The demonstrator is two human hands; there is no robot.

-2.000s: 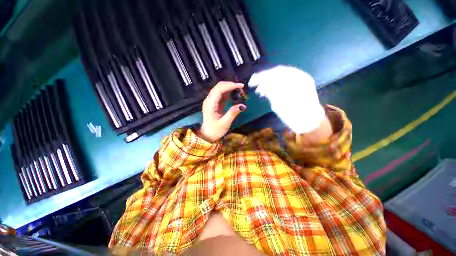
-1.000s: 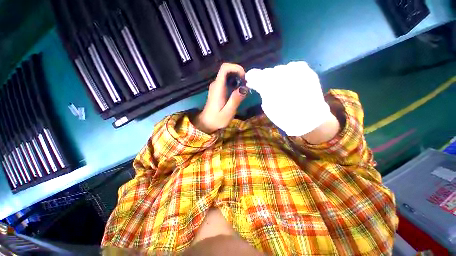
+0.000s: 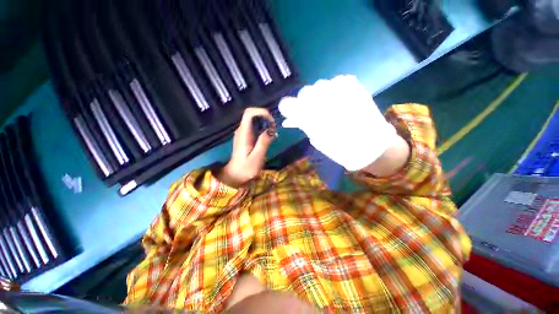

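Note:
My left hand [image 3: 248,144] is bare, with dark nails. Its thumb and fingers are closed around the dark round end of a tubular unit [image 3: 263,126]; the rest of the unit is hidden. My right hand [image 3: 344,124] wears a white glove that is strongly overexposed. Its fingertips are just right of the held end, with a small gap. Whether the glove holds something cannot be seen. The large black foam tray [image 3: 174,113] lies beyond my hands, with silver tubes [image 3: 149,111] in its slots.
A second foam tray [image 3: 23,178] lies at far left, with small pale pieces [image 3: 72,183] between the trays. A narrow black parts tray [image 3: 417,27] is at upper right. A grey lidded case [image 3: 490,205] with labels and a red lower side stands at right, near a blue crate [image 3: 539,150].
The view has shifted. My gloved hand was against the held end a second ago and is now slightly apart from it. My left hand keeps its hold, the dark end now more visible.

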